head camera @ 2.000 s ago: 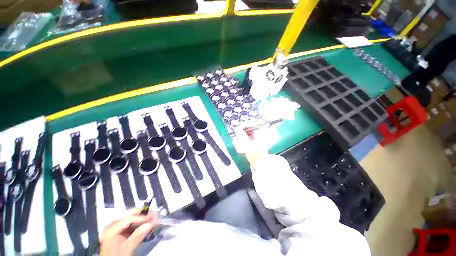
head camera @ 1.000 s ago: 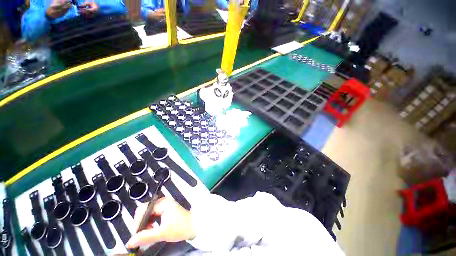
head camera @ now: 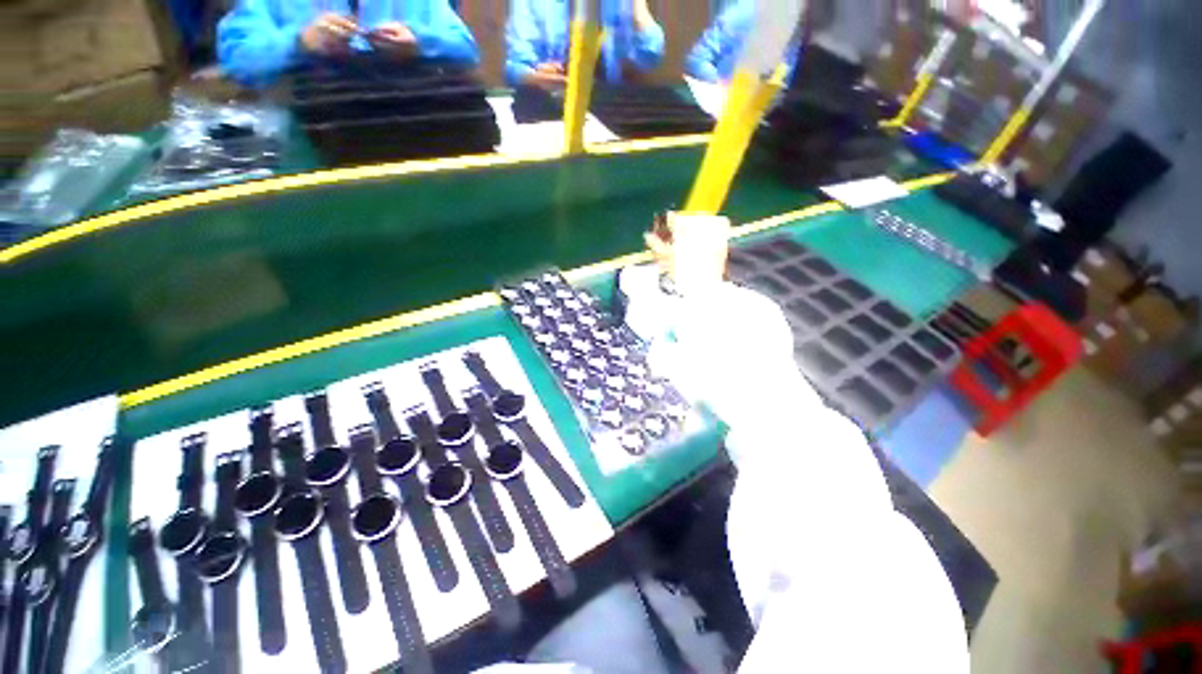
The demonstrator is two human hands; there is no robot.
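Watches with round dark faces and black straps (head camera: 376, 516) lie in rows on a white mat (head camera: 455, 582). A long sheet of round printed films (head camera: 580, 345) lies right of the mat. My right hand (head camera: 688, 248) is reached forward at the white box (head camera: 642, 300) by the yellow post. The hand is small and overexposed, and its sleeve hides part of the box; whether it holds anything cannot be told. My left hand is out of the picture; only a bit of white sleeve shows at the bottom edge. A thin shiny clear piece shows at the lower left.
More watches lie on another white mat (head camera: 82, 560) at the far left. A black compartment tray (head camera: 844, 329) is behind my right arm. A red stool (head camera: 1022, 366) stands at the right. People in blue sleeves (head camera: 349, 40) sit across the yellow-edged bench. Clear bags (head camera: 218, 142) lie there.
My right hand has moved from the watches, where it held a dark slender item, forward to the white box. My left hand, seen two seconds ago, has left the picture. The camera view has shifted.
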